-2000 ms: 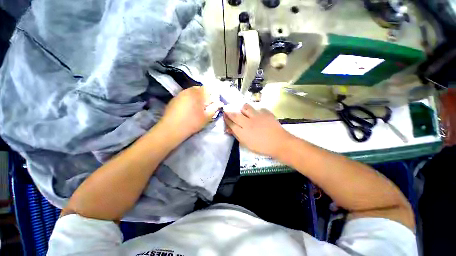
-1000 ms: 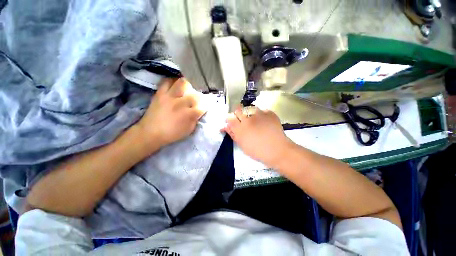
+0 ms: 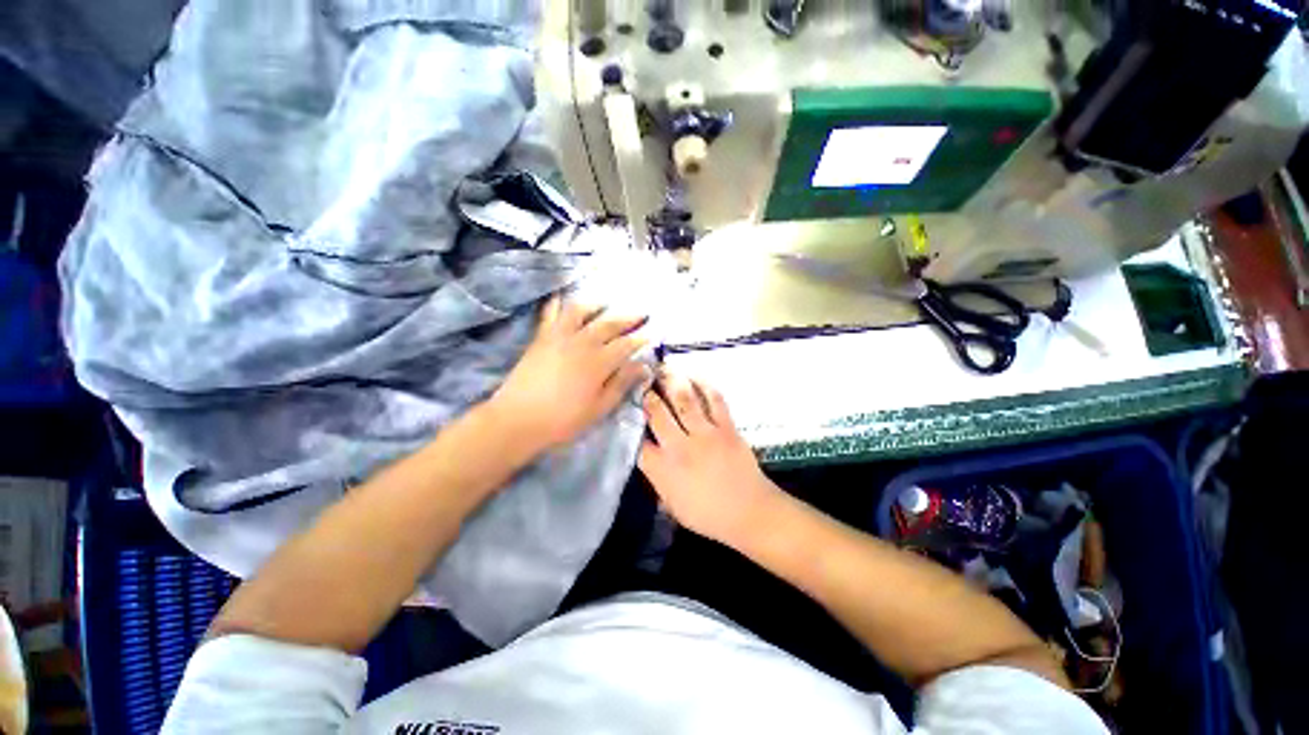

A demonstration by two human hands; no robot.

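The grey garment body (image 3: 330, 302) is heaped left of the sewing machine (image 3: 747, 158) and hangs over the table's front edge. My left hand (image 3: 574, 371) lies flat on the grey cloth just in front of the needle area, fingers towards the machine. My right hand (image 3: 696, 445) is at the cloth's right edge, its fingertips on the edge close to my left hand; a grip is not clear. A black fabric panel (image 3: 617, 539) hangs below my hands. The presser foot area is washed out by glare.
Black scissors (image 3: 979, 323) lie under the machine arm on the white table (image 3: 861, 381). A blue crate (image 3: 897, 481) at the lower right holds a bottle and odds and ends. Another blue crate (image 3: 144, 632) is at the lower left. A black device (image 3: 1177, 86) is at the upper right.
My hands have moved towards me, away from the needle, and my left hand has flattened on the cloth. The view has shifted, showing the right crate.
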